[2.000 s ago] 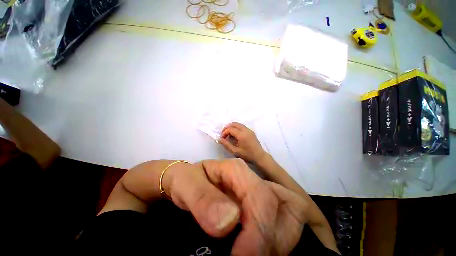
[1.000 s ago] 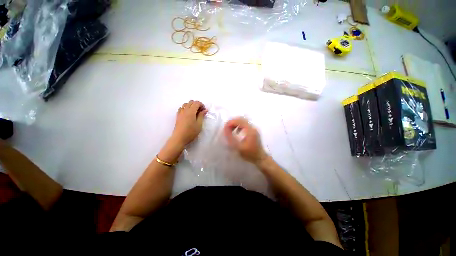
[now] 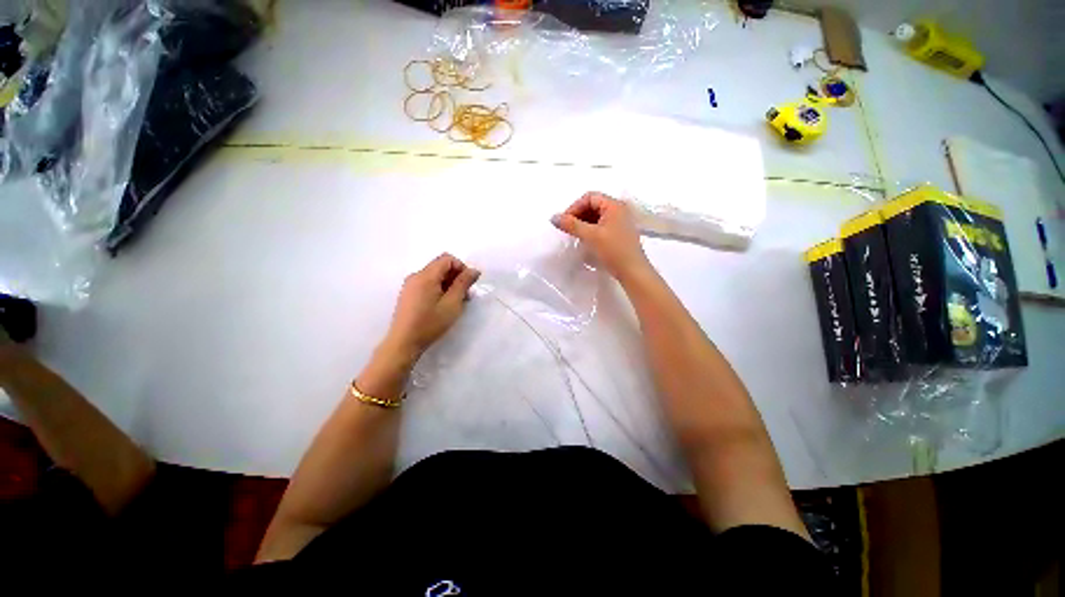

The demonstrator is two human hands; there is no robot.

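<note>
A thin clear poly bag (image 3: 547,294) hangs between my hands above the white table, its film barely visible. My left hand (image 3: 437,301) pinches its left edge between thumb and fingers. My right hand (image 3: 605,231) pinches the film higher up and to the right, in front of the glossy white stack of poly bags (image 3: 701,181). The lower part of the film spreads toward my body. Shiny bagged boxes (image 3: 928,286), black with yellow tops, stand in a row at the right with loose film at their base.
Rubber bands (image 3: 477,123) lie at the back. A crumpled plastic bag with black goods (image 3: 175,128) is at the left, near another person's arm (image 3: 76,420). Yellow round items (image 3: 796,121), a yellow bottle (image 3: 941,49) and a notebook with a pen (image 3: 1046,251) are at the right.
My left thumb, large near the camera two seconds ago, is now at the film. My right hand has moved up and away from my body, and the film is spread between both hands.
</note>
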